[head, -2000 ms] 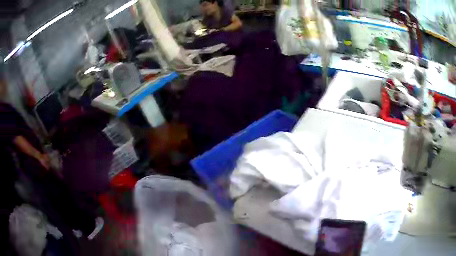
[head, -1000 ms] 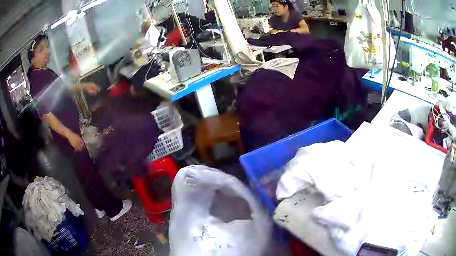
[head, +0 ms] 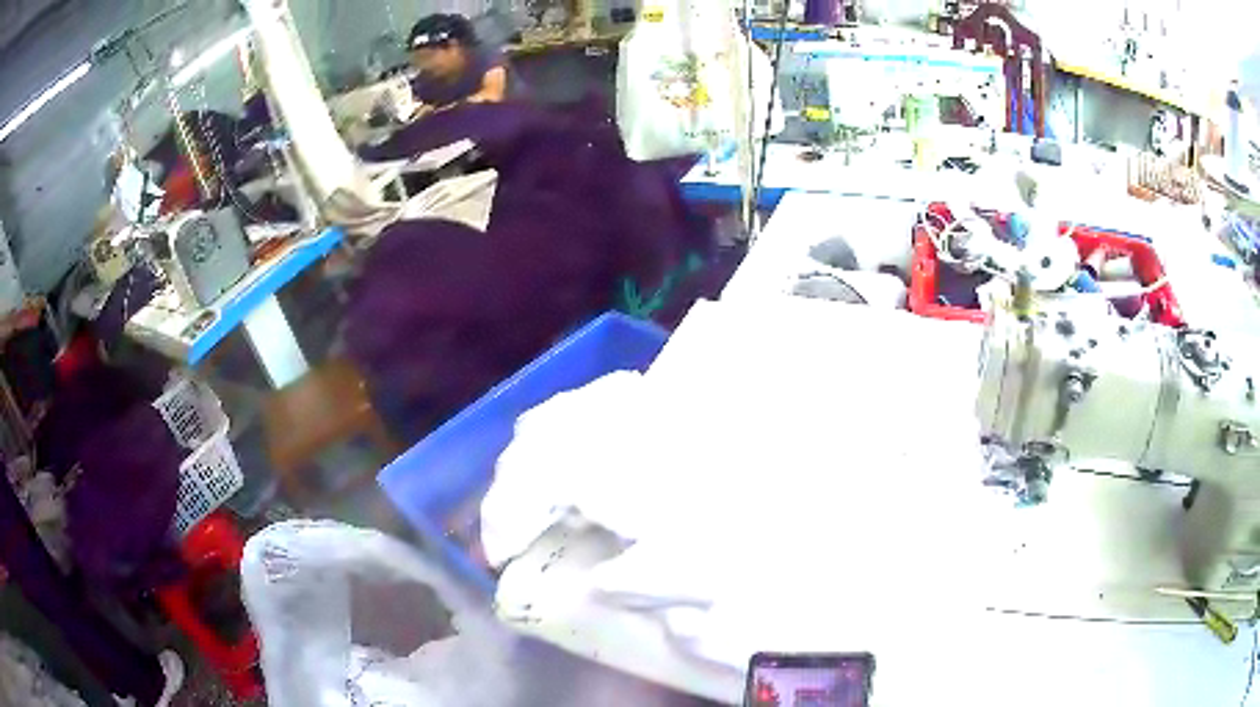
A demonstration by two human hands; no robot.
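Note:
Neither of my hands is in view. A heap of white cloth [head: 580,456] lies at the left end of the white sewing table and hangs over its edge beside the blue crate; its border with the table is lost in glare. A smartphone [head: 810,682] with a lit screen is cut off by the bottom edge. The cream sewing machine head [head: 1092,387] stands at the right. A small yellow-and-black tool [head: 1216,620] and a thin pale stick [head: 1205,594] lie near the right edge.
A blue crate [head: 456,456] stands left of the table, with an open plastic bag [head: 297,608] in front. A red basket [head: 953,310] with spools is behind the machine. Dark purple cloth [head: 484,276] is heaped beyond. A person [head: 449,69] sits at the back; a red stool [head: 214,622] is lower left.
The view has swung right since a second ago, bringing in the machine head and red basket. The standing person at left is now mostly out of view. More of the phone shows.

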